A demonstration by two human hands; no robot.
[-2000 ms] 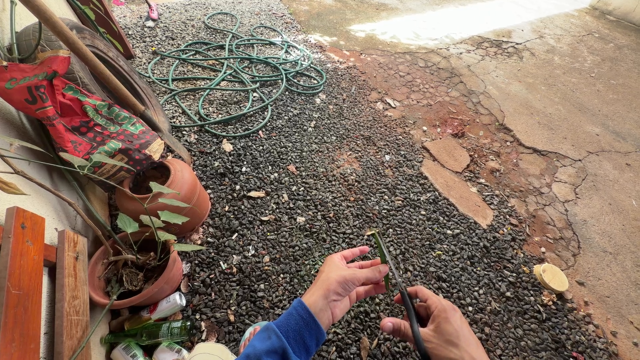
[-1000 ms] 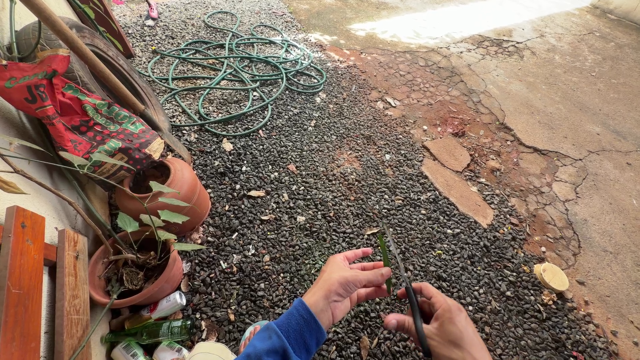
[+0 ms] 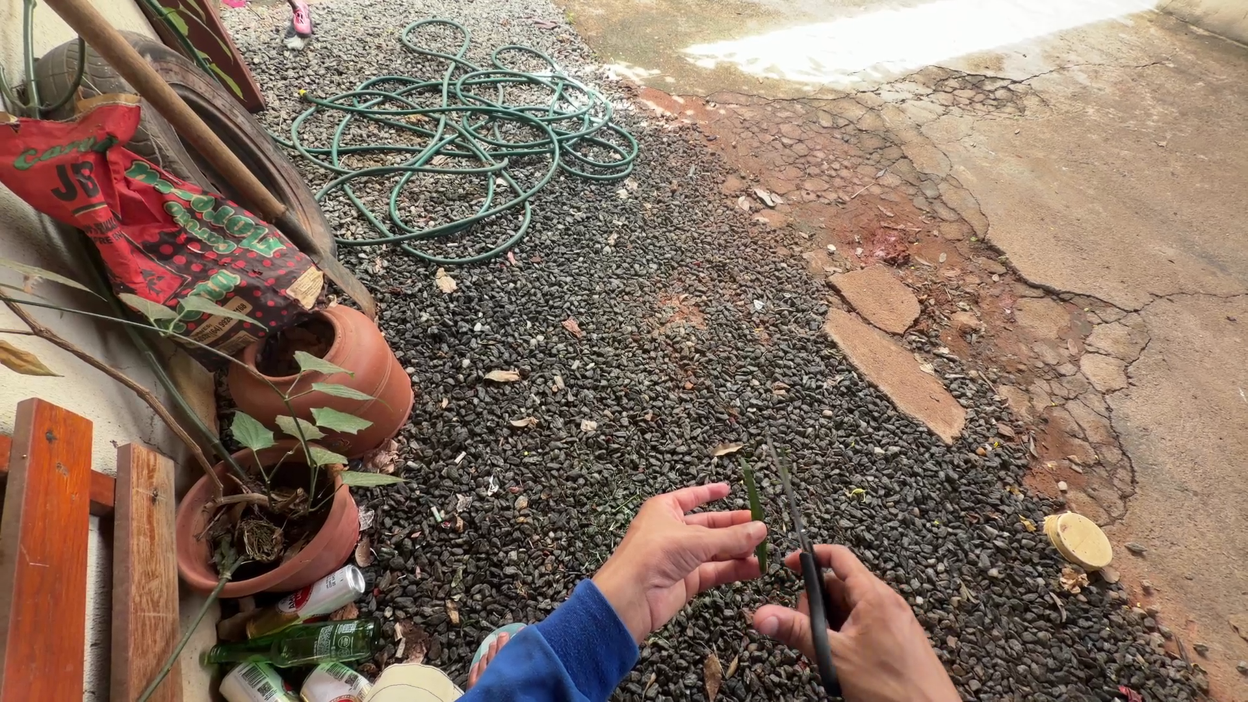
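My left hand point(image 3: 682, 551), in a blue sleeve, holds a narrow green leaf piece point(image 3: 755, 512) upright between thumb and fingers. Just to the right, my right hand point(image 3: 858, 619) grips the black handle of a long-bladed cutting tool point(image 3: 817, 609), which looks like scissors or a knife; its kind is not plain. The thin dark blade points up and away, beside the leaf piece with a small gap between them. Part of the handle is hidden by the right hand's fingers. Both hands are above dark gravel point(image 3: 604, 409).
A coiled green garden hose point(image 3: 458, 175) lies on the gravel. Along the left wall are a tire point(image 3: 224, 146), a red bag point(image 3: 146, 224), clay pots point(image 3: 331, 380), one with a plant, wooden slats point(image 3: 44, 556), a green glass bottle point(image 3: 302, 643) and cans point(image 3: 327, 592). Cracked concrete point(image 3: 1102, 185) is at right.
The green leaf piece looks shorter at its top than two seconds ago, and its bent, pale tip no longer shows. The blade has shifted slightly right, away from it.
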